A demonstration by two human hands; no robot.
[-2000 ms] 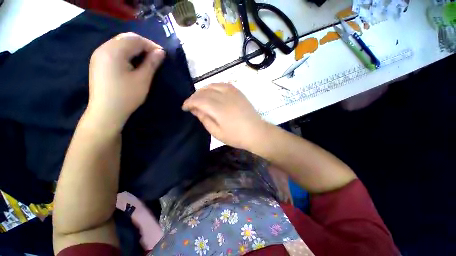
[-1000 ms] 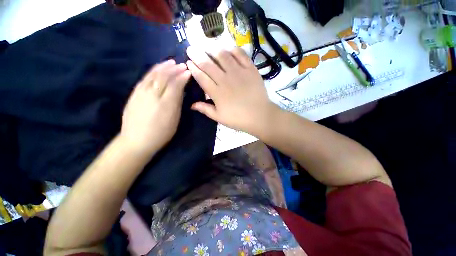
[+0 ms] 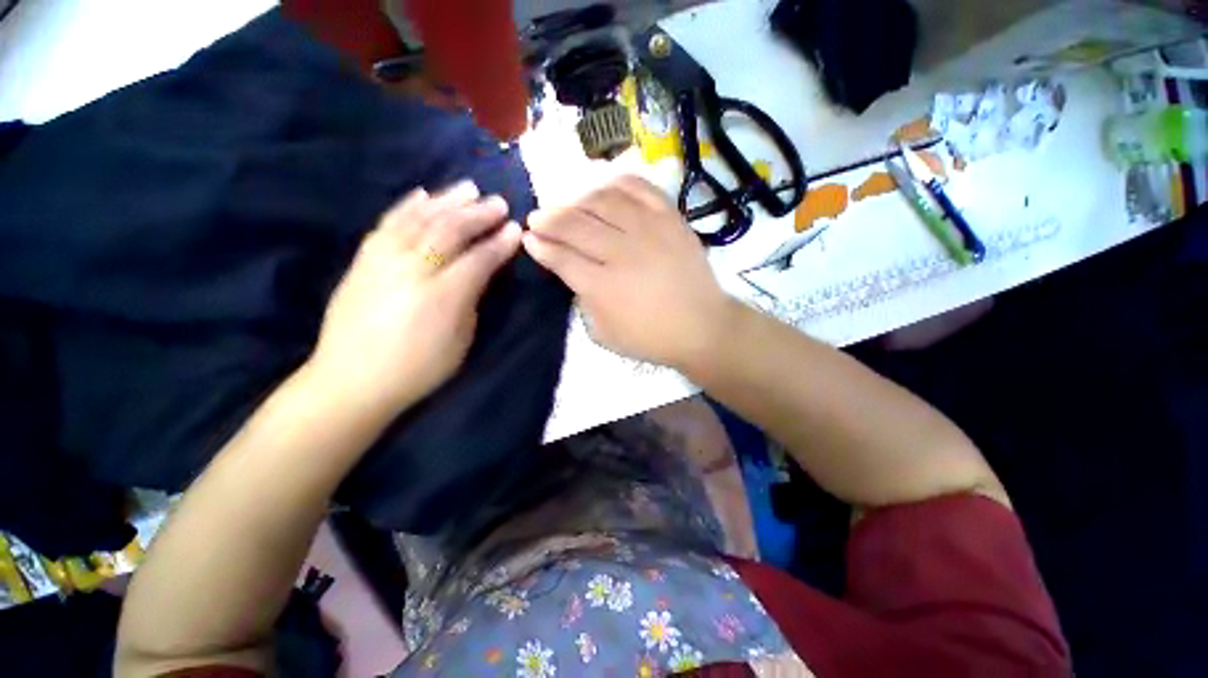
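Observation:
A large dark navy garment [image 3: 199, 252] covers the left of the table and hangs over its front edge onto my lap. My left hand [image 3: 417, 285] lies on the garment, its fingertips at the cloth's right edge. My right hand [image 3: 636, 265] meets it there, thumb and index finger pinching the same edge. The fingertips of both hands nearly touch. The red head of the sewing machine [image 3: 470, 60] is just beyond the hands. The needle area is not clearly visible.
Black-handled shears [image 3: 742, 166] lie right of a ribbed brass-coloured knob [image 3: 605, 131]. Small silver snips [image 3: 788, 254], green and blue sticks [image 3: 938, 205], a black cloth bundle [image 3: 855, 47] and crumpled clear-white material [image 3: 1000, 113] lie further right.
Over the last second both hands have shifted slightly towards me along the cloth edge, and my right fingers have drawn together at it. The view has shifted, showing more of the machine head.

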